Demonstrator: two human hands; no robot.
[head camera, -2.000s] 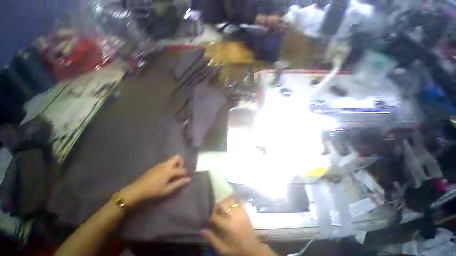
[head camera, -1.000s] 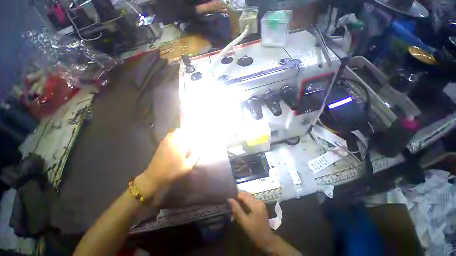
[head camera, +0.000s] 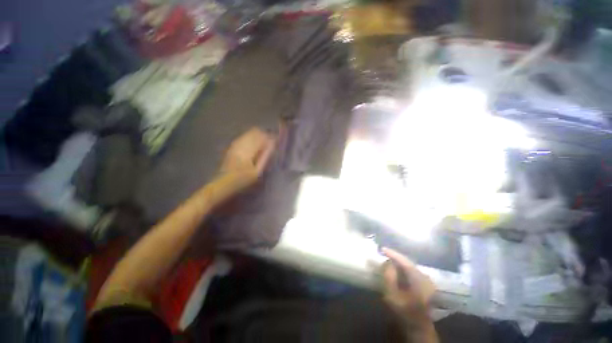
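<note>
Large dark brown-grey garment panels (head camera: 201, 127) lie on the table left of the machine. Smaller pieces of the same cloth (head camera: 321, 110) lie on their right side. My left hand (head camera: 248, 151) is on the cloth with curled fingers; blur hides whether it grips a piece. My right hand (head camera: 409, 281) is at the table's front edge, below the machine, fingers bent. A dark shape shows among its fingers, too blurred to name. The overlock machine (head camera: 463, 74) is partly washed out by lamp glare, which hides the needle area.
A crumpled dark cloth bundle (head camera: 111, 164) is at the left. Red material (head camera: 178, 33) lies at the upper left, and a red cloth or bag (head camera: 184, 291) is below the table. White strips (head camera: 506, 264) are at the table's right front. The frame is blurred.
The view has swung left. My left hand has moved from the lamp area onto the cloth at left. The piece between my hands is no longer there. My right hand remains near the front edge.
</note>
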